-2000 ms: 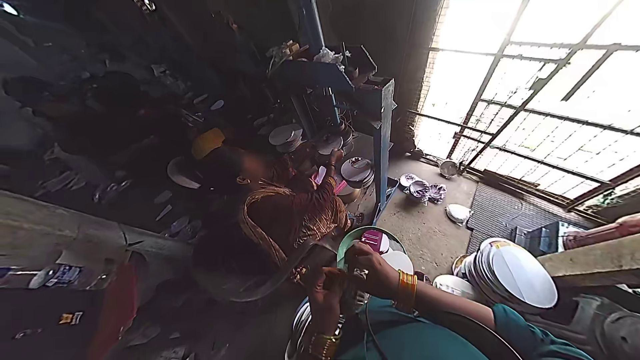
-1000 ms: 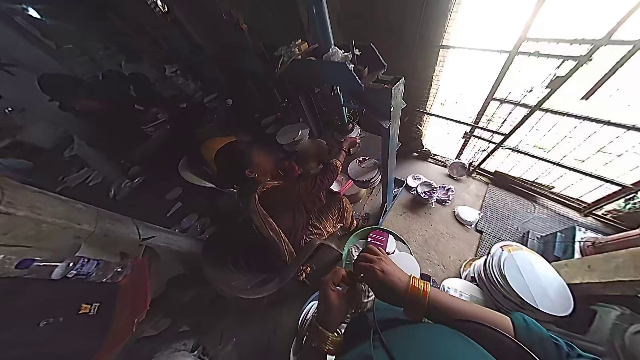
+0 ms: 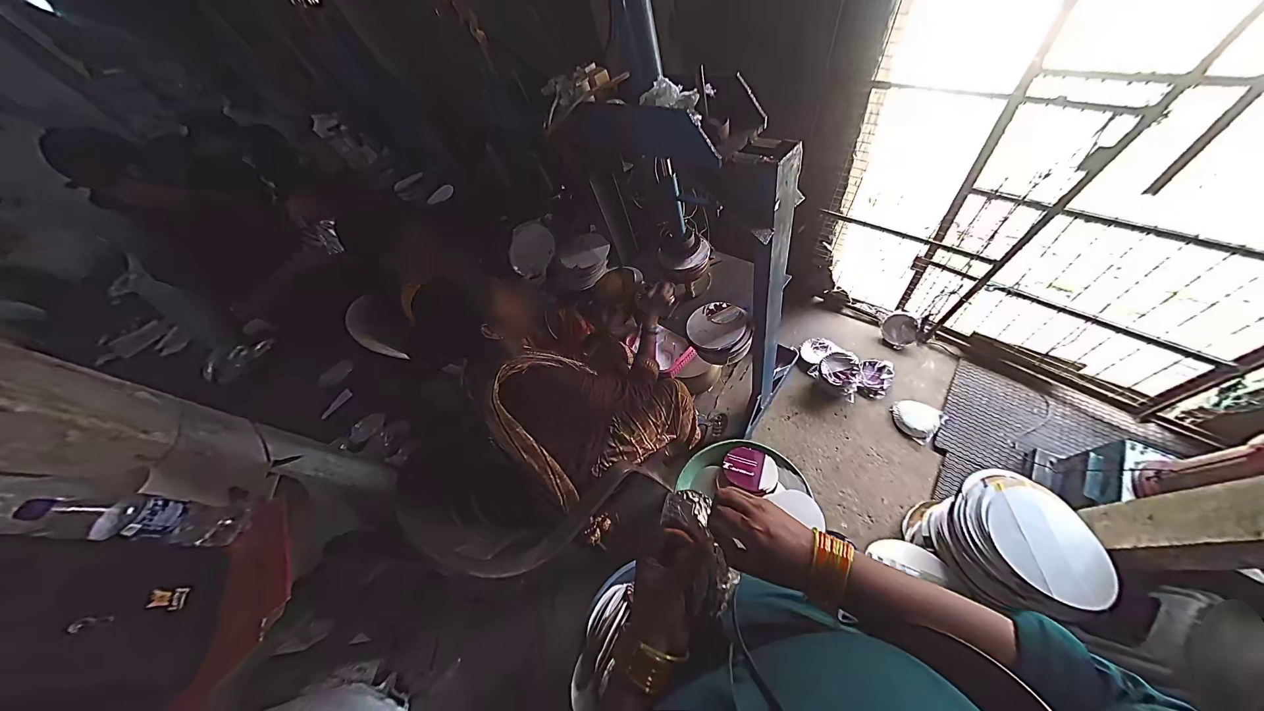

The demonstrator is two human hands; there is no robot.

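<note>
My left hand (image 3: 664, 573), with yellow bangles at its wrist, holds a crinkled clear plastic bag (image 3: 713, 573) near my lap. On the bag's upper right side, my right hand (image 3: 760, 533) has its fingers closed on the plastic. What the bag holds cannot be made out. Just beyond my hands is a green basin (image 3: 699, 460) with white round pieces (image 3: 796, 508) and a pink-and-white printed packet or label (image 3: 750, 469) in it. Partly hidden by my left arm, white discs (image 3: 604, 622) are stacked in a container at my left.
A co-worker (image 3: 553, 405) sits ahead, one hand near a blue-framed press (image 3: 775, 267). Stacked white plates (image 3: 1047, 538) stand at my right. Wrapped packs (image 3: 839, 372) and a white wrapped stack (image 3: 916, 420) lie on the floor by a barred window (image 3: 1066, 197). A bottle (image 3: 163, 518) lies at left.
My hands stay together at the bag, and more of its crinkled plastic shows now. The co-worker's hand has moved from the top of the press's work spot to just below it.
</note>
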